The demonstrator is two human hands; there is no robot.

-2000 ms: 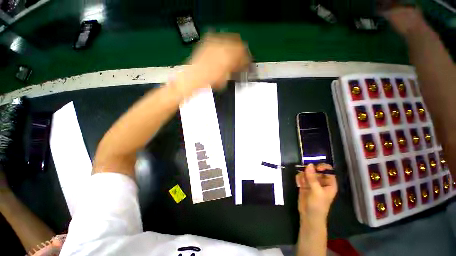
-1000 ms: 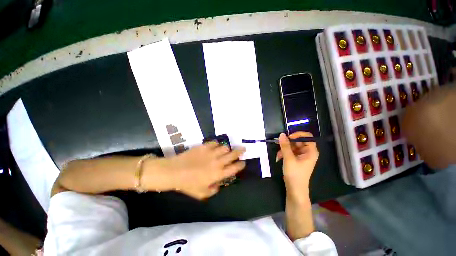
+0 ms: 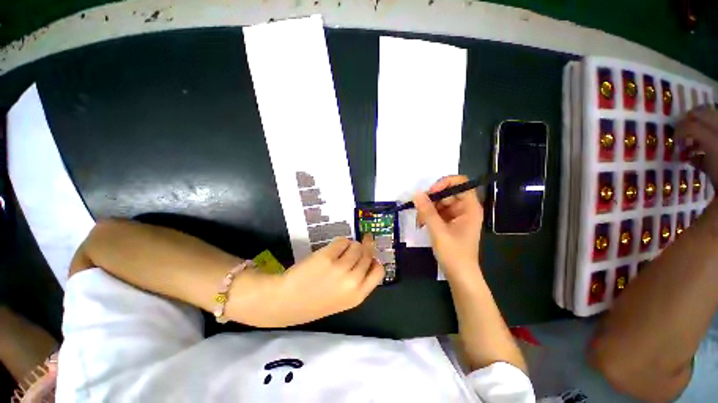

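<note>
The open phone unit (image 3: 376, 226), a black frame with a green board, lies over the gap between the two white sheets. My left hand (image 3: 338, 275) rests on its lower left part and holds it. My right hand (image 3: 453, 216) grips the black tweezers (image 3: 453, 191); their tip points left at the unit's top right corner. Whether the tip touches or carries anything, I cannot tell. Grey adhesive pads (image 3: 328, 233) lie on the left sheet (image 3: 297, 102). The right sheet (image 3: 421, 118) has a black block (image 3: 421, 261) at its near end, partly hidden.
A smartphone (image 3: 520, 177) lies right of the sheets. A stacked foam tray (image 3: 577, 189) with red and gold components stands at the right, with another person's hand (image 3: 701, 138) over it. Another white strip (image 3: 43, 173) lies at left. A yellow label (image 3: 268, 262) is partly behind my left forearm.
The view has shifted. My left hand held the unit low over the sheets; the unit now lies flatter with its board visible. My right hand has brought the tweezers, now tilted, to the unit's top edge.
</note>
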